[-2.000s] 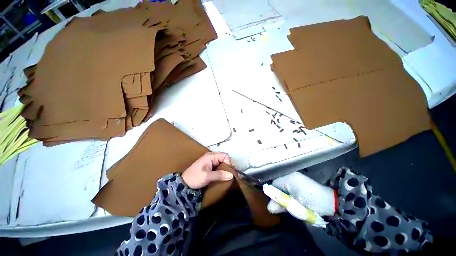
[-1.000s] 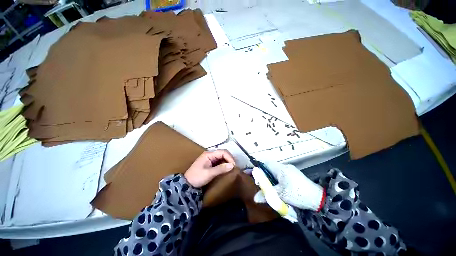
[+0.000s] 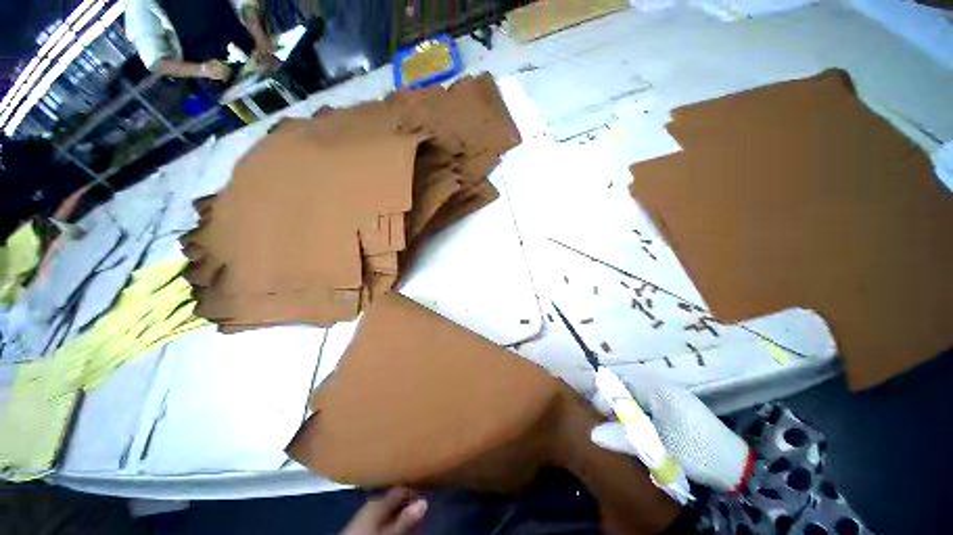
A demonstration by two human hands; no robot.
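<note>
A brown panel (image 3: 439, 392) lies over the table's near edge, its right part hanging down. My bare left hand (image 3: 389, 513) is below the panel's near edge, cut off by the picture's bottom; whether it grips anything cannot be told. My gloved right hand (image 3: 684, 434) is shut on the scissors (image 3: 578, 340), right of the panel. Their dark blades point away over the white paper and look closed. Dark offcuts (image 3: 643, 303) are scattered beyond. A large ragged brown stack (image 3: 314, 209) lies at left, and a neater brown pile (image 3: 805, 209) at right.
Yellow pieces (image 3: 125, 329) and grey-white sheets (image 3: 94, 251) lie at far left. A blue tray (image 3: 427, 65) with yellow-gold contents and a light tan board (image 3: 559, 18) are on the far side. A person (image 3: 204, 37) is at the upper left. The table's near edge (image 3: 209, 483) curves below.
The view has turned, showing more of the far left. My left hand has come off the panel's upper part and moved down towards me. The scissors have moved away from the panel's edge.
</note>
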